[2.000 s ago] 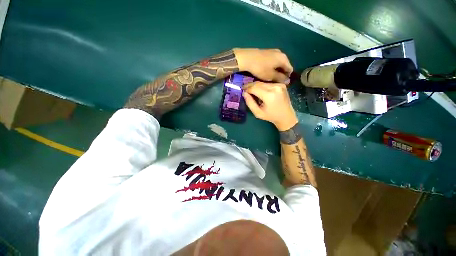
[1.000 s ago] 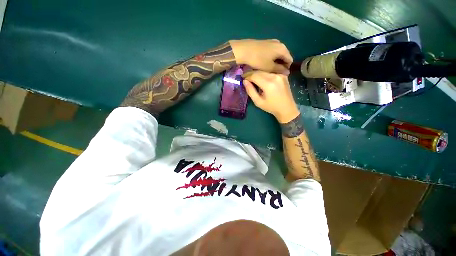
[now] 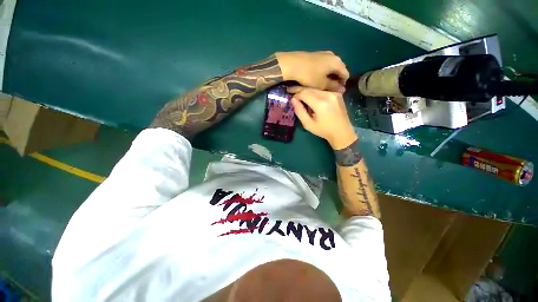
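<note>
A smartphone (image 3: 279,116) with a lit pink-purple screen lies on the green bench. My left hand (image 3: 317,69) is curled above its top end, knuckles toward the driver; whatever is inside the fist is hidden. My right hand (image 3: 323,113) is just below it, with thumb and fingertips together at the phone's upper right edge; I cannot tell whether they hold anything. A thick black power screwdriver (image 3: 451,78) with a tan wrapped grip lies across the view at right, its tip end pointing at my left hand. The tip itself is too dark and small to make out.
A white and grey screw feeder (image 3: 438,112) stands under and behind the driver. A red and gold can (image 3: 497,166) lies on its side at right, with a thin pale rod (image 3: 443,145) nearby. Cardboard boxes (image 3: 417,239) are below the bench edge. A whitish strip (image 3: 389,25) crosses the bench.
The whole view has shifted slightly. Both hands stay close together by the phone and the driver, with only small finger movements. The phone screen picture has changed.
</note>
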